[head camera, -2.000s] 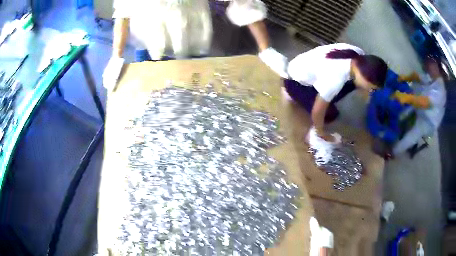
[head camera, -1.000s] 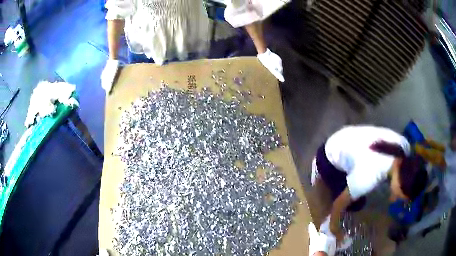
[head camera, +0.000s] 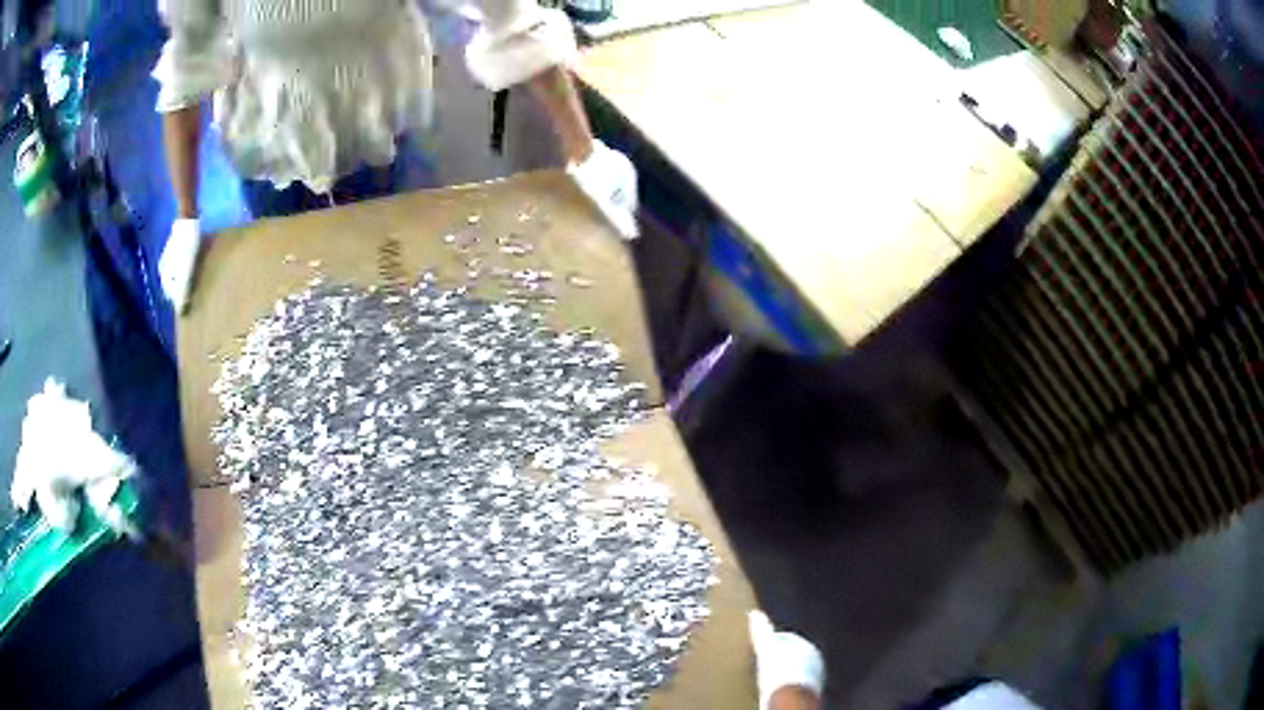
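Note:
A brown cardboard sheet (head camera: 492, 222) fills the middle of the view and bears a broad heap of small shiny metal parts (head camera: 444, 486). A few parts lie scattered near its far edge. My right hand (head camera: 786, 659), in a white glove, is closed on the sheet's near right edge, partly cut off by the bottom of the picture. My left hand is not in view. Another person's white-gloved hands (head camera: 604, 190) hold the two far corners of the sheet. Fold creases show at both side edges.
A pale-topped table (head camera: 832, 153) stands beyond the sheet to the right. Brown-red slatted stacks (head camera: 1151, 333) stand at the right. White gloves or cloth (head camera: 69, 458) lie on a green edge at the left. A partly visible white shape and a blue object are at the bottom right.
The view has swung right and the sheet now sits further left and tilted. The pale table has come into view. The crouching coworker has moved almost out at the bottom right. My right hand keeps its hold.

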